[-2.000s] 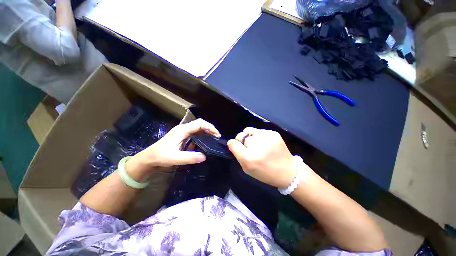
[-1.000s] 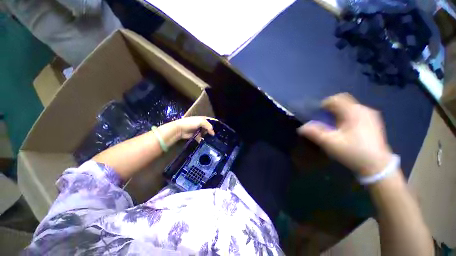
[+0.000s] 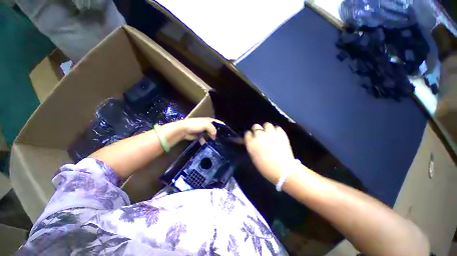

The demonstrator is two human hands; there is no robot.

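Note:
A glossy black plastic housing (image 3: 204, 165) with a round hole and a slotted grille lies tilted against my lap. My left hand (image 3: 200, 129) grips its upper end. My right hand (image 3: 268, 150) is closed in a fist to the right of that end. A thin dark tip, apparently the pliers (image 3: 235, 139), sticks out of the fist towards the housing; the handles are hidden in my palm. Whether the tip touches the housing is too dark to tell. A heap of small black parts (image 3: 381, 62) lies on the far side of the dark mat (image 3: 320, 95).
An open carton (image 3: 55, 117) at my left holds black housings in clear plastic (image 3: 118, 117). The white sheet (image 3: 220, 25) and mat edge run diagonally ahead. Bluish plastic (image 3: 376, 12) lies behind the heap. Brown cardboard (image 3: 426, 185) is at right. Another person's pale clothing (image 3: 75, 25) shows top left.
The blue-handled pliers have left the mat; a blue blur showed at my right hand one second ago. My right hand has come back from over the mat to the housing. My left hand still holds it.

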